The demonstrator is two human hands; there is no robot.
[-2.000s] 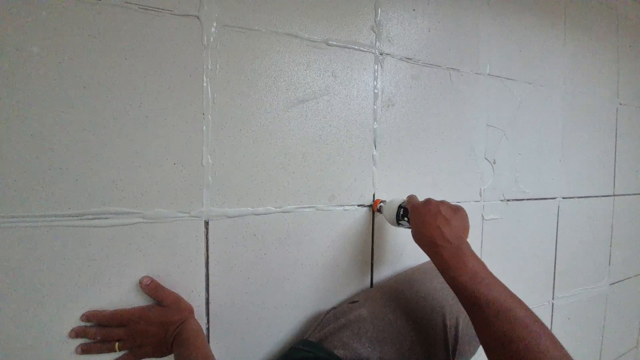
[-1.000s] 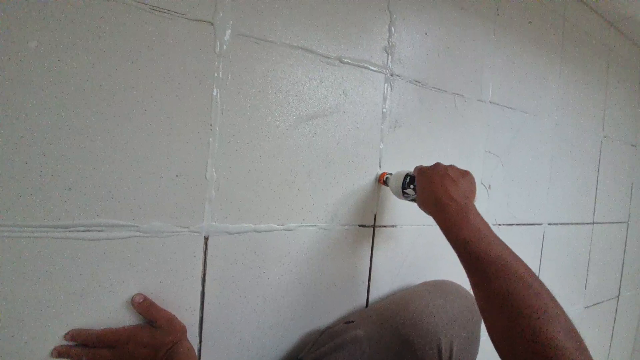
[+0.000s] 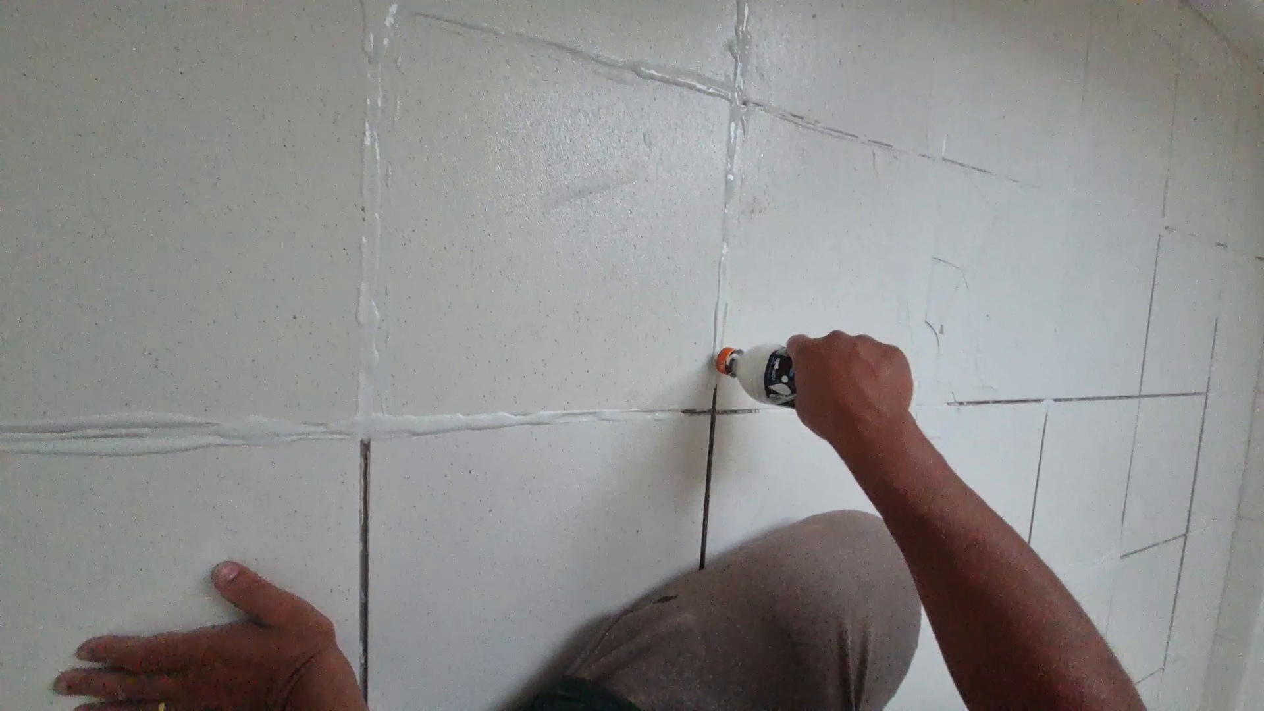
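Observation:
My right hand [image 3: 854,385] is closed around a white plastic bottle [image 3: 758,373] with a black label. The orange roller tip [image 3: 726,361] of the bottle touches the upright tile joint, just above a crossing of two joints. White grout coating [image 3: 733,178] covers the joint above the tip, while the joint [image 3: 708,484] below the crossing is dark. At the lower left, my left hand [image 3: 212,657] rests flat on a pale speckled floor tile [image 3: 178,533] with its fingers spread and the thumb apart. A ring shows on one finger, at the frame's edge.
My bent knee in grey-brown trousers [image 3: 790,602] is on the tiles between my hands. A thick wet white line [image 3: 148,433] runs along the joint at left. More dark joints [image 3: 1076,399] lie at right, and a wall edge [image 3: 1246,583] borders the floor.
From the crossing of the joints, my right hand has moved the bottle tip up along the upright joint, then back down to just above the crossing. My left hand stays flat on the tile.

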